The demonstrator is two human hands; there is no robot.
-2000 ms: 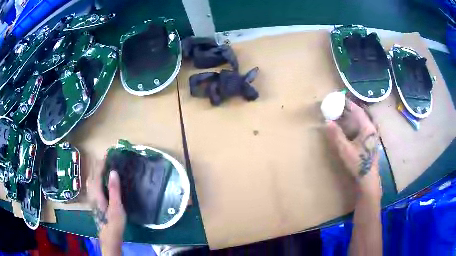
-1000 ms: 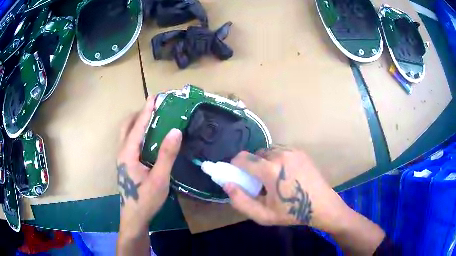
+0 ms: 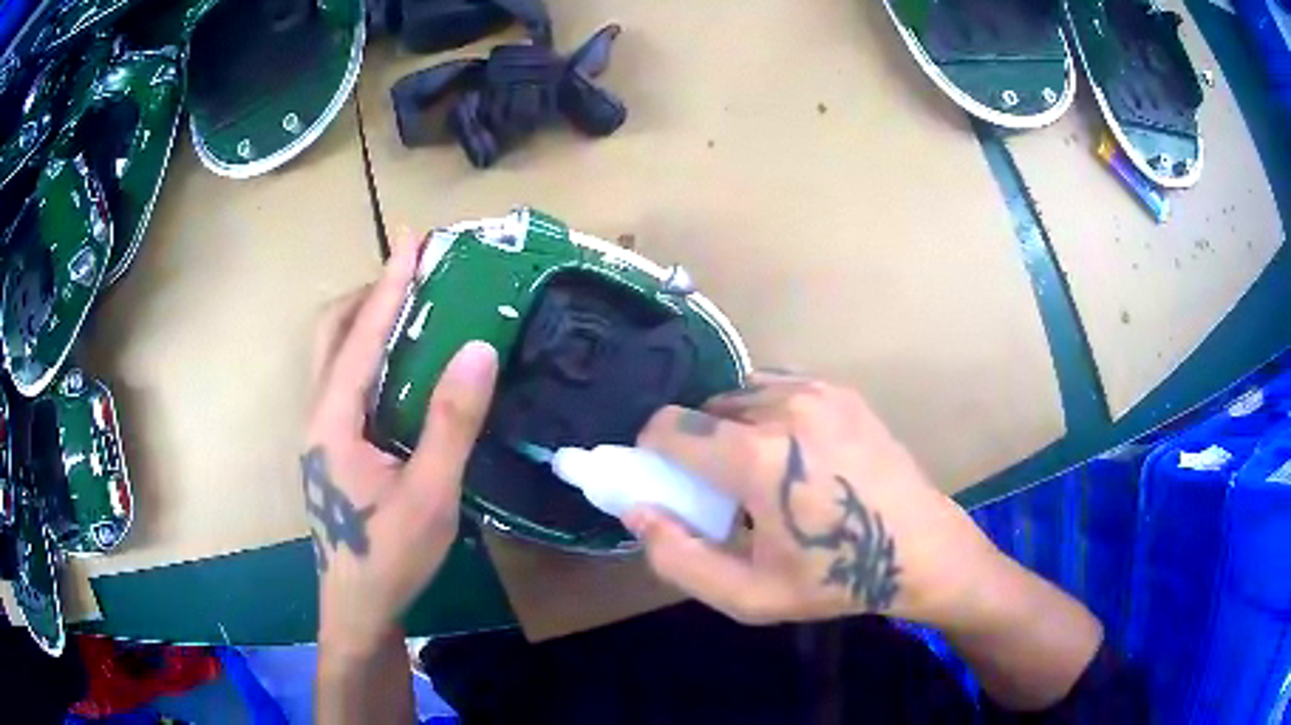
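A glossy green car body shell point(image 3: 460, 290) with a pale rim lies tilted in front of me, its black interior tray point(image 3: 602, 354) facing up. My left hand point(image 3: 404, 425) grips the shell's left side, thumb on top. My right hand point(image 3: 793, 496) holds a white glue bottle point(image 3: 658, 489). Its narrow bluish tip points left into the near part of the black interior; whether it touches the surface I cannot tell. Loose black seat pieces point(image 3: 510, 99) lie on the cardboard beyond the shell.
Green shells are heaped at the left point(image 3: 71, 269), and another shell point(image 3: 269, 85) lies at the upper left. Two shells point(image 3: 991, 64) lie at the upper right, near a small thin coloured tube point(image 3: 1133, 177). Blue crates point(image 3: 1203, 552) stand at the lower right.
Since two seconds ago, the shell has moved from the left to the front and been turned. My right hand has brought the bottle to its interior. Over the last second the tip has shifted slightly.
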